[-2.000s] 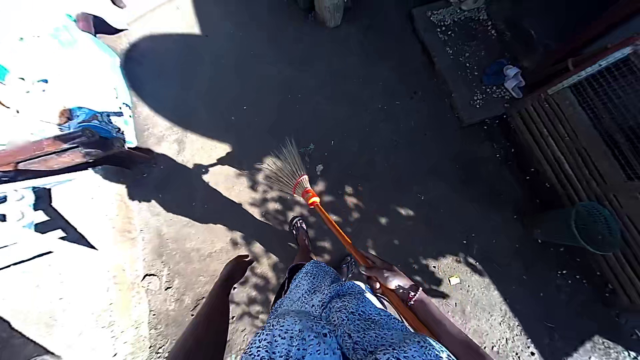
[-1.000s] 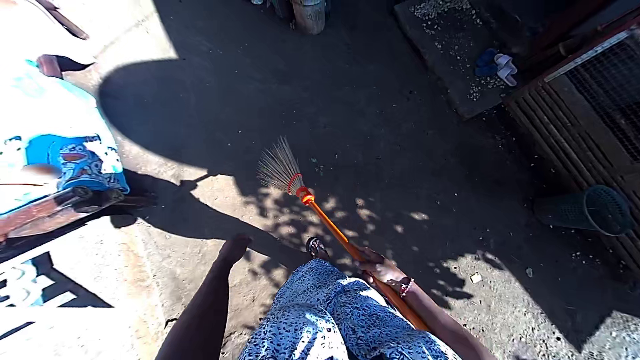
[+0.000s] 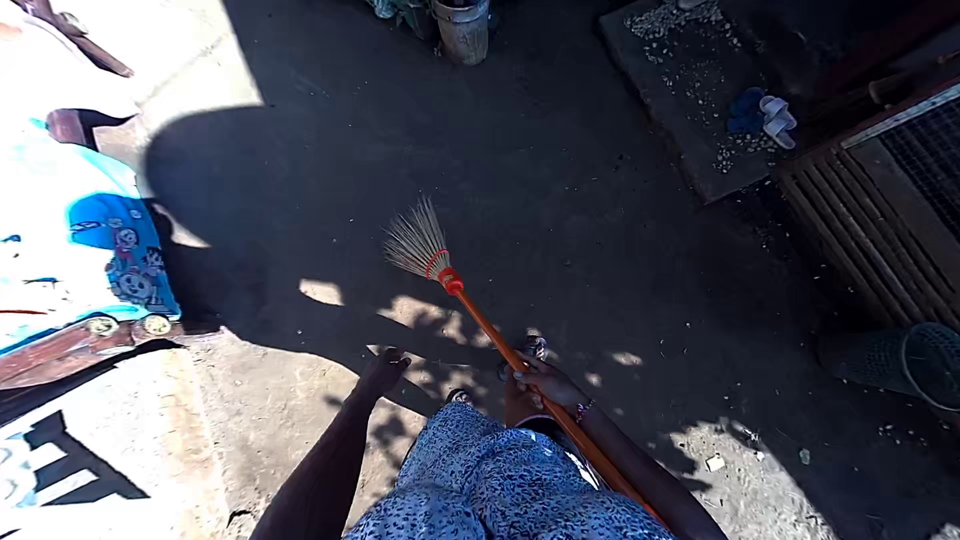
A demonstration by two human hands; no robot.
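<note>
A stick broom (image 3: 495,334) with an orange handle and pale, stiff bristles slants across the head view. My right hand (image 3: 546,384) is closed around its handle, beside my legs, with the rest of the shaft running back under the forearm. The bristles fan out toward the upper left over the shaded ground; whether they touch it I cannot tell. My left hand (image 3: 386,371) hangs to the left of the broom, away from the handle. It appears to hold nothing, but its dark fingers are too unclear to tell how far they are bent.
A worn bucket (image 3: 463,34) stands at the top beside leaves. At right are a low slab (image 3: 675,105) with scattered bits and slippers (image 3: 778,120), a slatted wooden structure (image 3: 862,217) and a mesh basket (image 3: 930,364). A cloth-covered wooden piece (image 3: 135,255) is at left.
The view has shifted, showing more of the bucket at the top. My right hand has kept its hold on the broom. A foot has come forward beside the handle.
</note>
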